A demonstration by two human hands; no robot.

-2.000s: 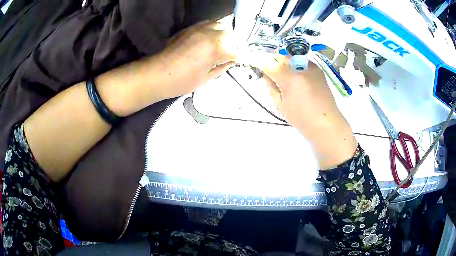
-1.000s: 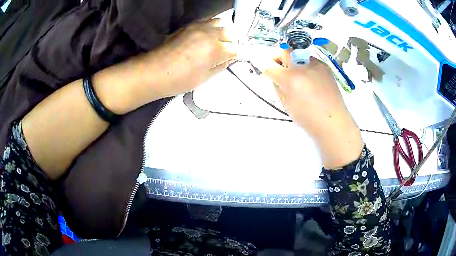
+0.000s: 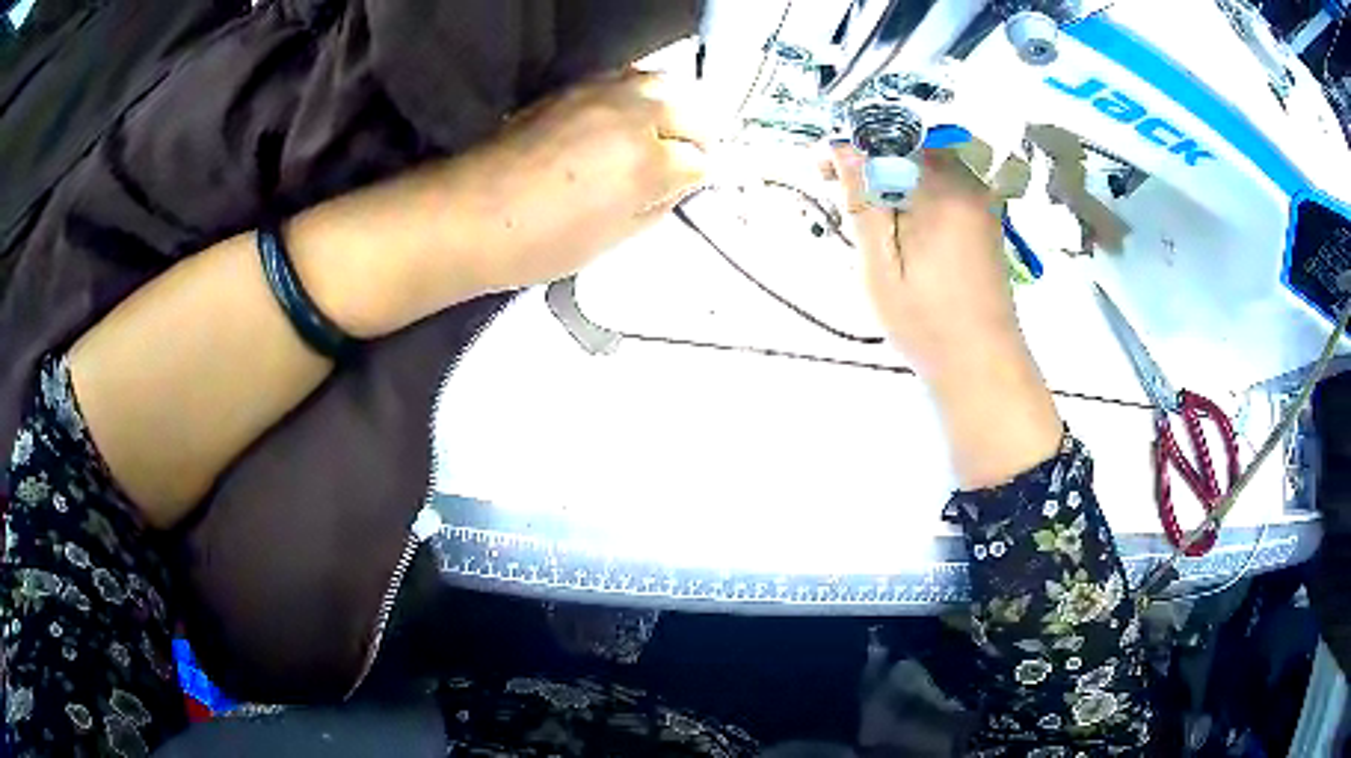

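Observation:
A large dark brown garment [image 3: 319,533] with a zipper edge [image 3: 431,444] fills the left side. My left hand [image 3: 585,178] lies on its edge, fingertips by the needle area [image 3: 785,119], where glare hides what they press. My right hand [image 3: 941,267] is just right of the needle area, partly behind the machine's round knob; its fingers are bent and its fingertips are not clear. A thin dark cord [image 3: 756,282] curves over the white table from my left fingertips towards my right wrist.
The white machine head with blue stripe [image 3: 1133,111] stands at upper right. Red-handled scissors [image 3: 1197,467] lie right of my right wrist. A blue tool [image 3: 1022,249] and tan scraps [image 3: 1089,208] lie behind my right hand. A measuring tape [image 3: 696,575] runs along the front edge.
My right hand has moved right, away from my left fingertips, and a curved piece of dark cord now shows between the hands. My left hand is almost unmoved.

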